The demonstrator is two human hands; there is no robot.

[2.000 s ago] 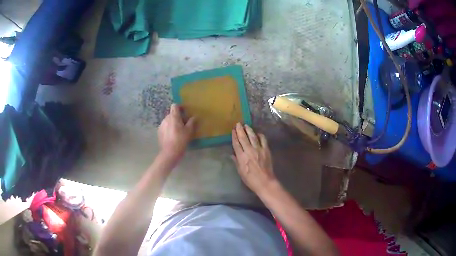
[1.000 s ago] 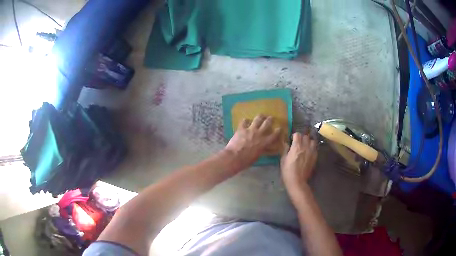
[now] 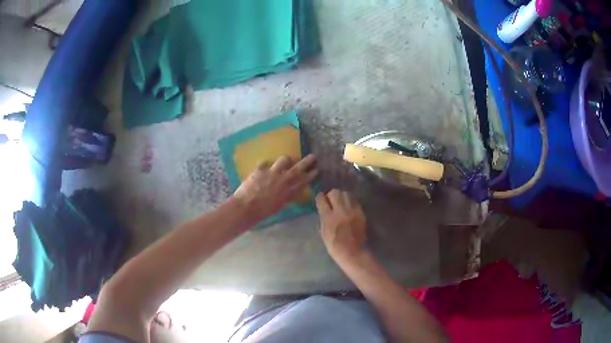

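A green cloth piece (image 3: 231, 149) lies on the pale grey table with a mustard-yellow template (image 3: 268, 149) on top. Green shows around the template, only narrowly along the right side. My left hand (image 3: 278, 184) lies spread over the template's lower part and hides it. My right hand (image 3: 343, 224) has curled fingers at the cloth's lower right edge; the fingertips seem to pinch it, but the contact is partly hidden. The iron (image 3: 394, 162), silver with a pale yellow handle, stands to the right of the cloth, untouched.
A green cloth stack (image 3: 234, 43) lies at the far side. A darker green pile (image 3: 74, 248) and a blue roll (image 3: 80, 67) are at left. The iron's cord and hose (image 3: 539, 134) run at right, near a lilac basin (image 3: 589, 134). Red cloth (image 3: 496, 308) hangs below.
Since two seconds ago, my left hand has moved from the cloth's left edge onto the template. My right hand's fingers have curled at the right edge. The camera view has also shifted.
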